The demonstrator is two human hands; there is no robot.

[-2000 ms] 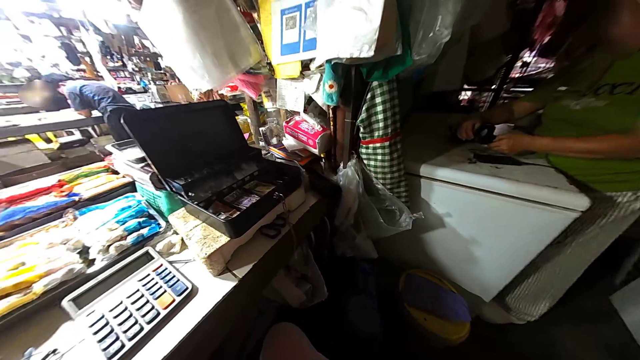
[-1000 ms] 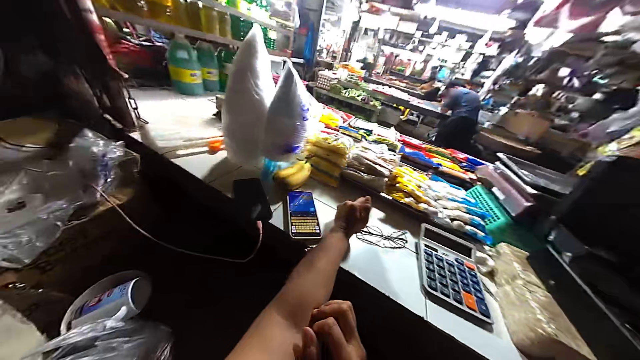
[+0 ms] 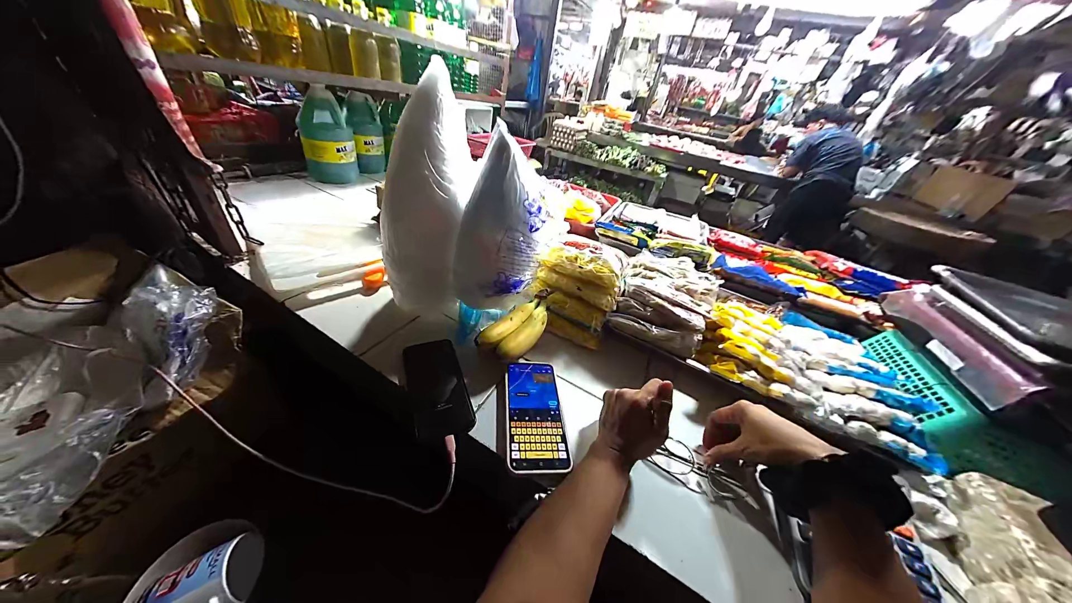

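Thin dark loops of cord or wire (image 3: 688, 469) lie on the white tiled counter between my hands. My left hand (image 3: 634, 420) is curled above their left end, palm and any contents hidden. At their right end, the fingertips of my right hand (image 3: 754, 435) come together on the loops; a black scrunchie (image 3: 837, 494) circles that wrist. Left of my left hand lies a smartphone (image 3: 536, 419), its lit screen showing a keyboard. Beside it, a dark device (image 3: 438, 389) with a cable rests at the counter edge. A calculator (image 3: 913, 557) is partly covered by my right forearm.
Bananas (image 3: 515, 327) lie before two tall filled plastic bags (image 3: 427, 193). Bagged goods (image 3: 754, 343) line the counter's far side, with a green basket (image 3: 913, 377) at right. Plastic bags and a tub (image 3: 243, 565) are at lower left. A person (image 3: 825, 159) is beyond the counter.
The view has swung from the cash box side to the phone side. Since one second ago, my right hand has moved from beside the left forearm to the loops on the counter.
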